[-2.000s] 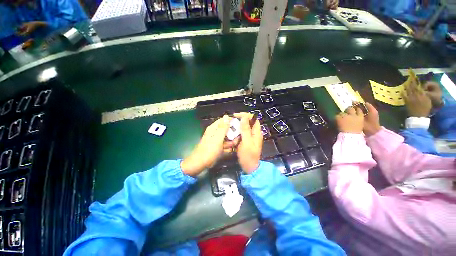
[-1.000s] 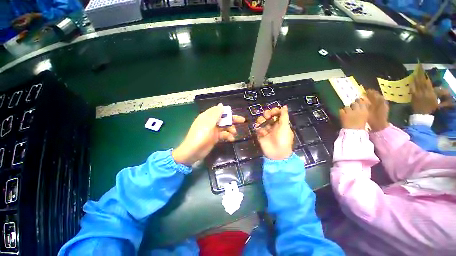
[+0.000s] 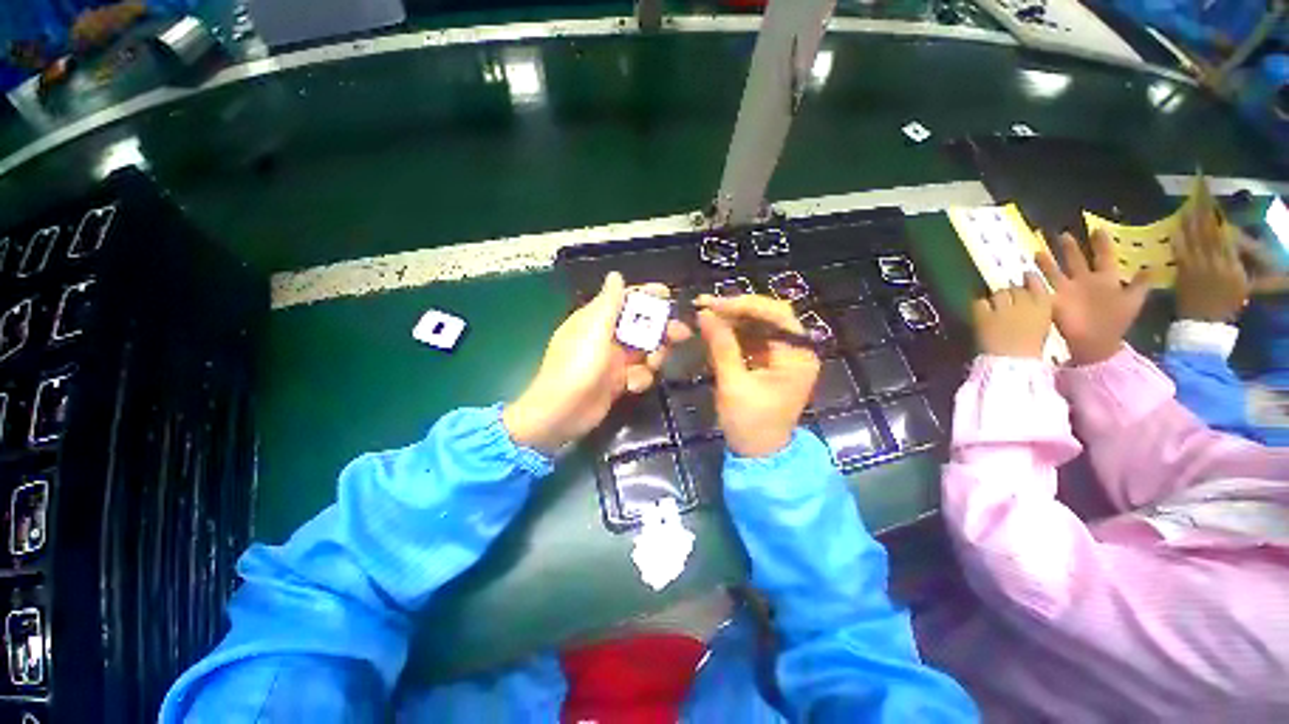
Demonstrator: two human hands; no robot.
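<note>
My left hand (image 3: 577,371) holds a white device housing (image 3: 643,321) between thumb and fingers, its white face with a dark centre mark turned up. My right hand (image 3: 761,371) grips a thin dark pen-like tool (image 3: 786,333), with its tip end close to the housing's right edge. I cannot tell if they touch. Both hands are over the black blister tray (image 3: 879,371). Several pale-outlined housings (image 3: 917,313) sit in its rear and right pockets. Another white housing (image 3: 440,330) lies on the green bench left of the tray.
Stacked black trays (image 3: 170,467) stand at left. A white scrap (image 3: 662,549) lies at the tray's near corner. A metal post (image 3: 770,113) rises behind the tray from the white strip (image 3: 382,272). At right, a person in pink handles a yellow-edged sheet (image 3: 1001,243).
From one second ago, the tool in my right hand has come closer to the housing, and the hand has turned palm down. The neighbour's hand in pink has spread its fingers.
</note>
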